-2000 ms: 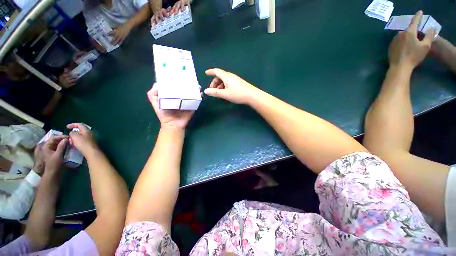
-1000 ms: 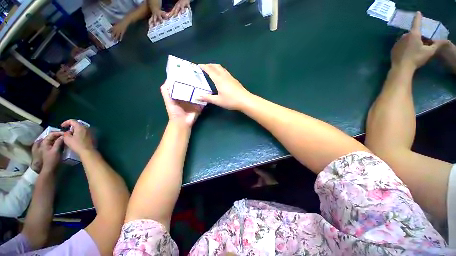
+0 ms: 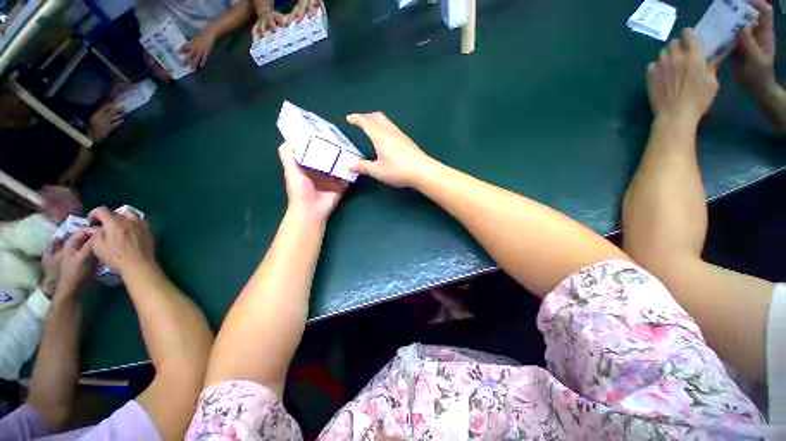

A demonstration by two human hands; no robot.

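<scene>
A white carton pair (image 3: pixel 321 142), two cartons side by side, is held tilted above the dark green bench, with its two end faces towards me. My left hand (image 3: pixel 312 185) holds it from below and from its left side; most of the fingers are hidden behind it. My right hand (image 3: pixel 386 152) is at the right side, with the thumb at the lower right corner of the near end and the index finger apart, off the carton. The print on the upper face is too blurred to read.
Neighbours' hands hold cartons at the left (image 3: pixel 69 229) and upper right (image 3: pixel 722 27). A folded paper stack (image 3: pixel 652 19) lies on the bench (image 3: pixel 517 112). Across the bench, hands rest on a carton row (image 3: pixel 290 38). A pale post (image 3: pixel 468 27) stands at the top.
The carton pair has tipped and turned, so its end faces show more. My right hand has come in to its right side. The right neighbour has lifted a carton from the bench.
</scene>
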